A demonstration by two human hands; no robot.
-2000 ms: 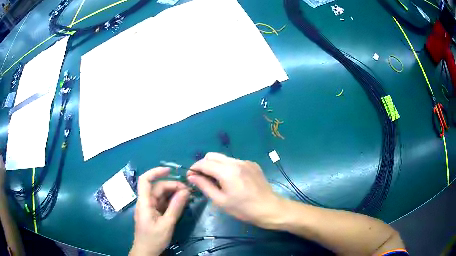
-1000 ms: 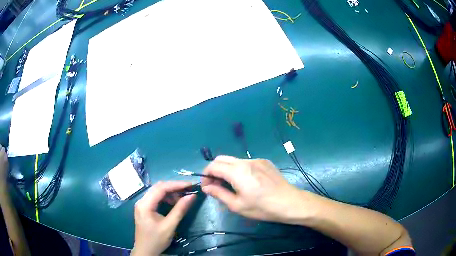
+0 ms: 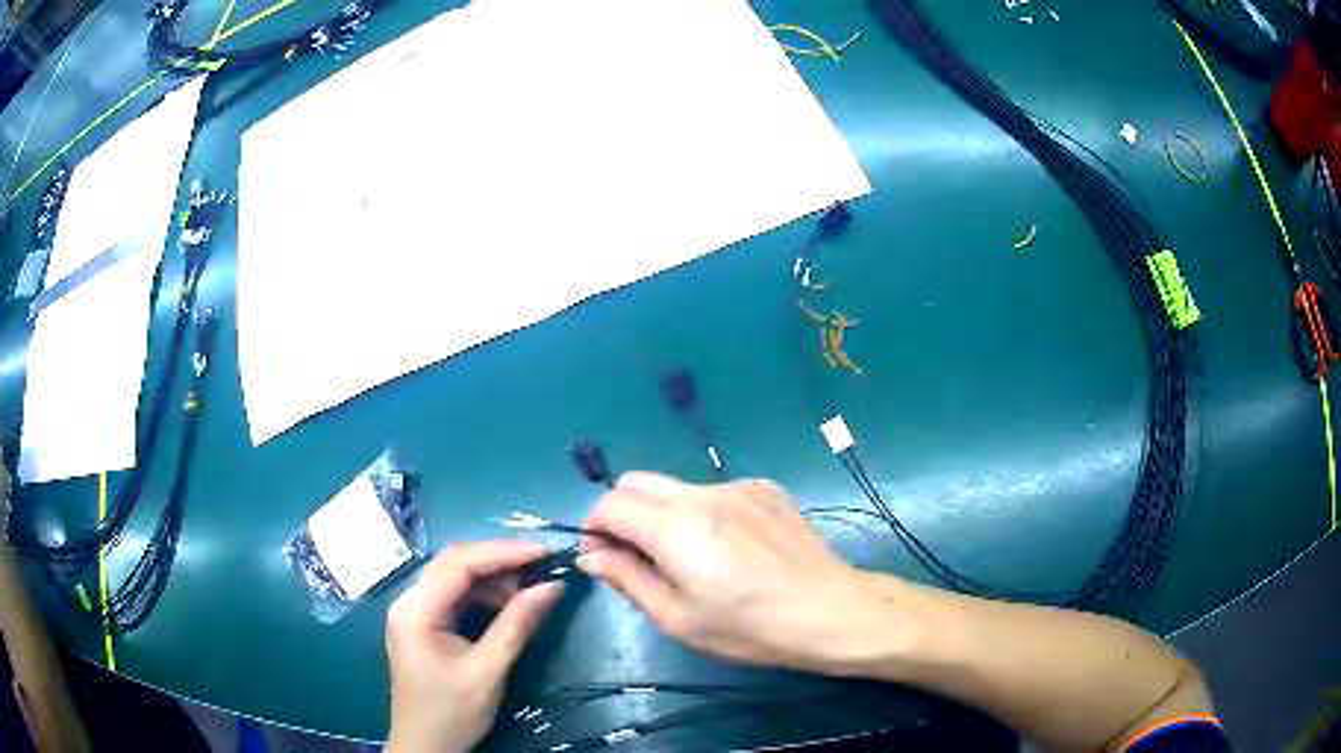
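Note:
My left hand (image 3: 468,633) pinches a small dark piece, perhaps a connector housing (image 3: 556,566), between thumb and fingers at the lower middle. My right hand (image 3: 721,566) touches it from the right and holds thin black wires (image 3: 559,528) whose pale tips point left. The fingers hide most of the held parts. Black connector housings (image 3: 678,390) lie just beyond my right hand. A white connector (image 3: 837,434) on black wires lies to the right of them. More black wires with white labels (image 3: 640,690) lie below my hands.
A large white sheet (image 3: 515,206) lies ahead. A parts bag (image 3: 358,539) is left of my hands. A thick wire bundle (image 3: 1096,206) with a yellow-green tag (image 3: 1174,288) curves at right, near orange-red scissors (image 3: 1313,327). Another person's arm (image 3: 33,662) shows at the left edge.
The pale-tipped wires show more plainly left of my right fingers than two seconds ago. My hands stay close together. The view has shifted slightly.

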